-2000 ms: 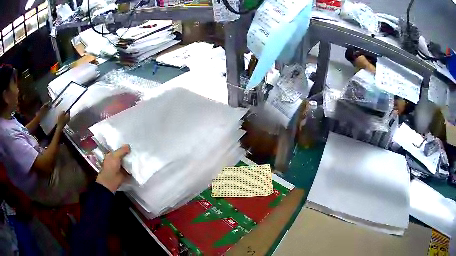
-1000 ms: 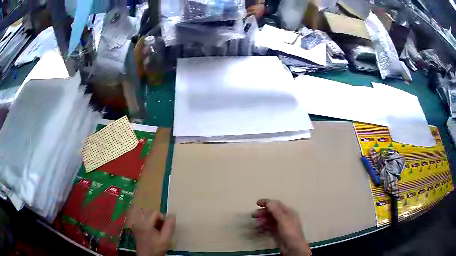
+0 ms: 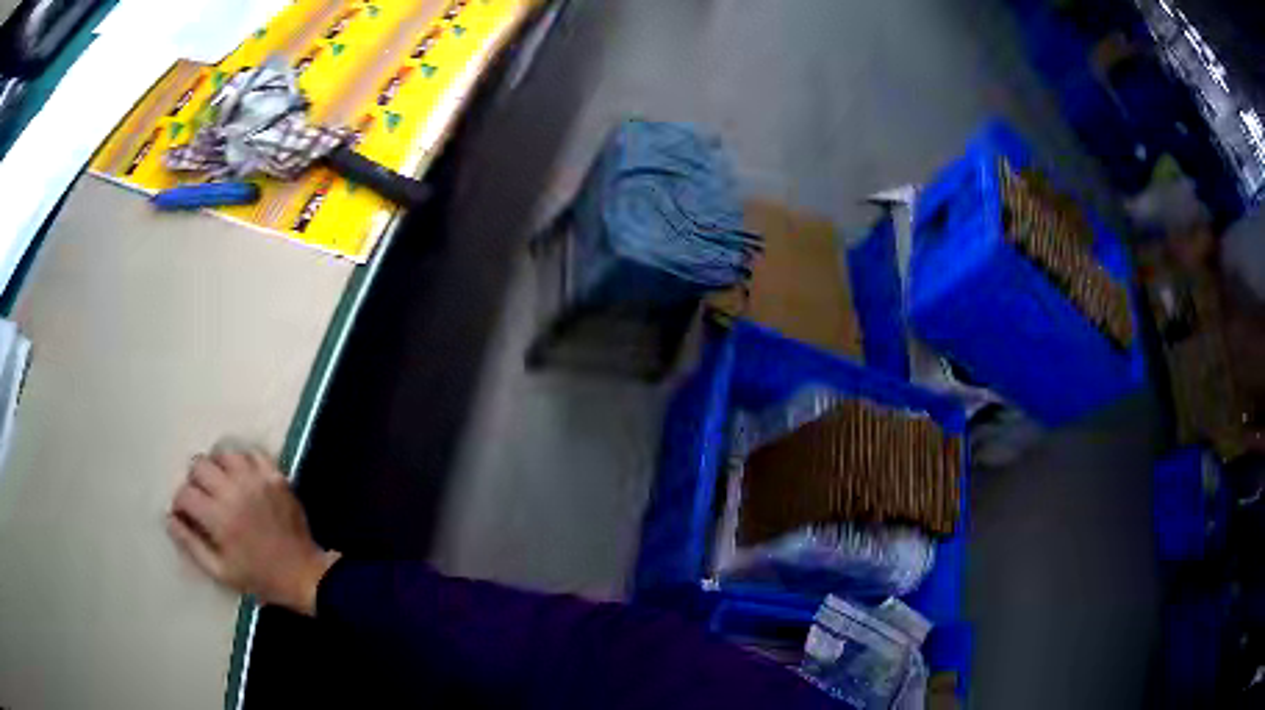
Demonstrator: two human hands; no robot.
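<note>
My right hand (image 3: 250,527), slightly blurred, is over the tan cardboard sheet (image 3: 153,333) near the bench's front edge. Its fingers are loosely curled with small gaps, and no object shows in it. My left hand is out of the picture. A crumpled checked rag (image 3: 261,125) lies on the yellow printed sheet (image 3: 402,76) at upper left. A blue handle (image 3: 205,194) lies beside the rag, and a black handle (image 3: 372,176) sticks out from under it towards the bench edge.
White sheets (image 3: 104,104) lie along the left. On the floor stand a stool with a blue cover (image 3: 659,208), a blue crate (image 3: 673,486) holding brown dividers, and another blue crate (image 3: 971,305) behind it. A cardboard piece (image 3: 798,278) stands between.
The view has swung right from the bench to the floor and crates. My left hand, the white stack and the red-and-green sheet have left the picture. My right hand is still over the cardboard.
</note>
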